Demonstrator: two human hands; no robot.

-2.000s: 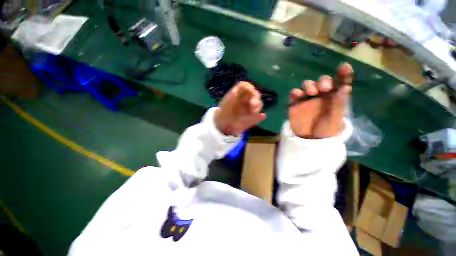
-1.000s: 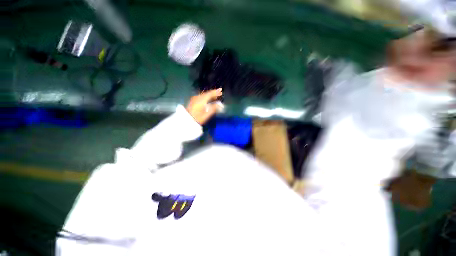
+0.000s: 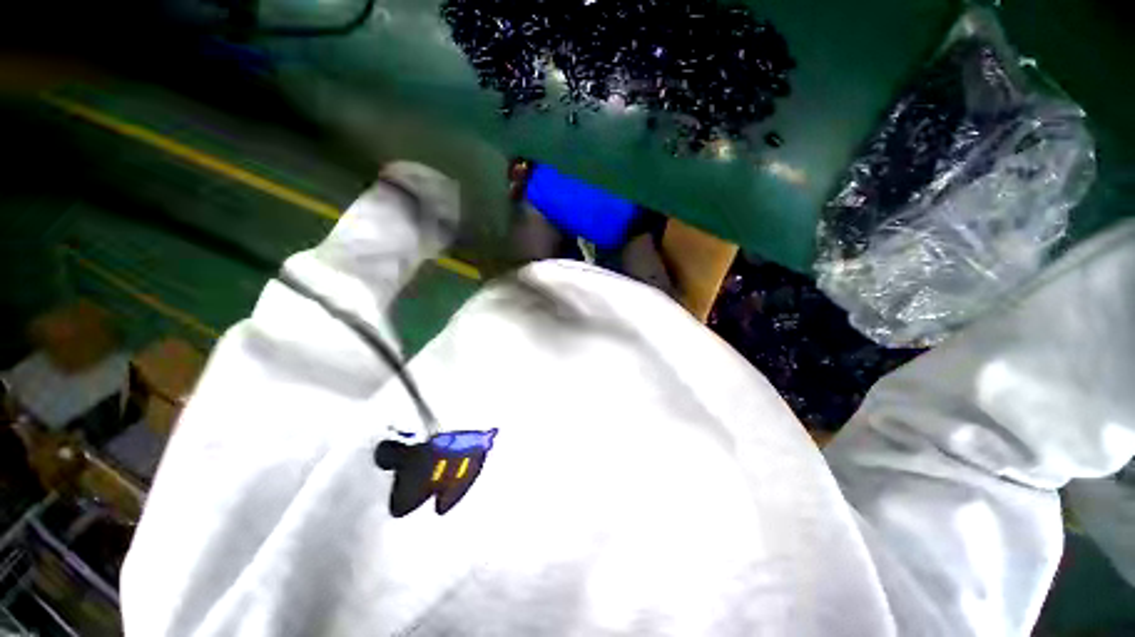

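Note:
A loose heap of small glossy black parts [image 3: 622,62] lies on the green work surface [image 3: 423,93] at the top middle. A crinkled clear poly bag [image 3: 958,187] with dark parts in it lies to the right of the heap. My left sleeve ends in a blurred cuff at the left of the middle, short of the work surface; no clear left hand shows beyond it. My right sleeve runs out past the right edge, so my right hand is out of the picture.
An open carton [image 3: 703,268] filled with dark parts [image 3: 797,336] stands below the bench edge. A blue stool [image 3: 579,205] is under the bench. Brown cartons [image 3: 162,386] and a metal rack stand at the lower left. A yellow line [image 3: 199,156] crosses the green floor.
The view has tilted down and come closer to the heap and bag. The fan has left the picture. My left hand has drawn back from beside the heap, and my right hand has gone out to the right.

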